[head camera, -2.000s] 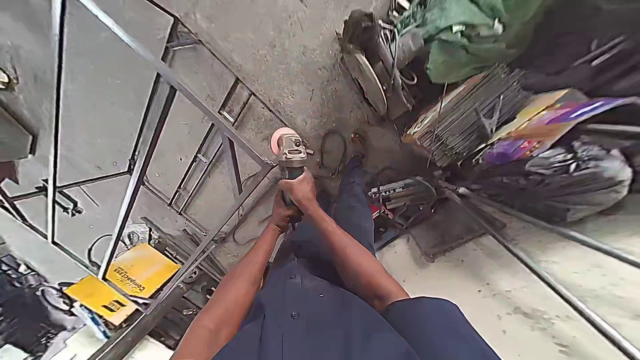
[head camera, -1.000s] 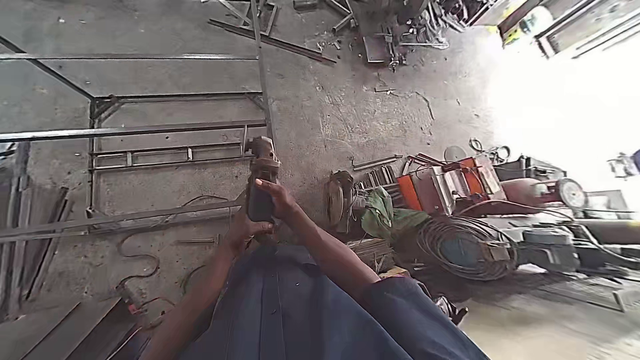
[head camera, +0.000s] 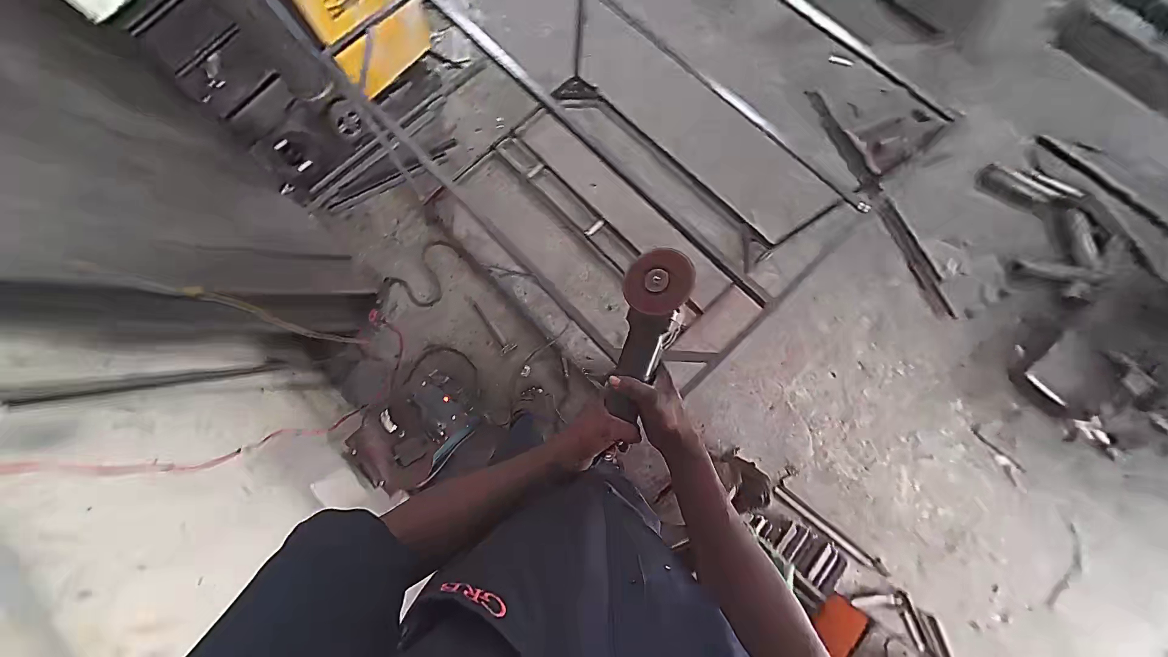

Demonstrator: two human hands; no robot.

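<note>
An angle grinder (head camera: pixel 641 347) is held in front of my body, its reddish-brown disc (head camera: pixel 659 281) facing up toward the camera. My left hand (head camera: pixel 591 436) is closed around the rear end of the grinder's body. Higher up on the same body, my right hand (head camera: pixel 659 409) grips it, with the thumb laid across. Beyond the disc, a welded frame of metal bars (head camera: pixel 630 187) stands over the concrete floor; whether the disc touches a bar cannot be told. Blur hides the fine detail of the fingers.
Yellow boxes (head camera: pixel 388 46) lie at the upper left beside dark metal parts. A red cable (head camera: pixel 265 443) crosses the floor at left. Metal scraps (head camera: pixel 1077 246) are piled at right. An orange object (head camera: pixel 839 625) and short metal pieces (head camera: pixel 803 552) lie at the lower right.
The view has swung round strongly. The grinder stays in both hands; its disc face, not visible a second ago, now shows.
</note>
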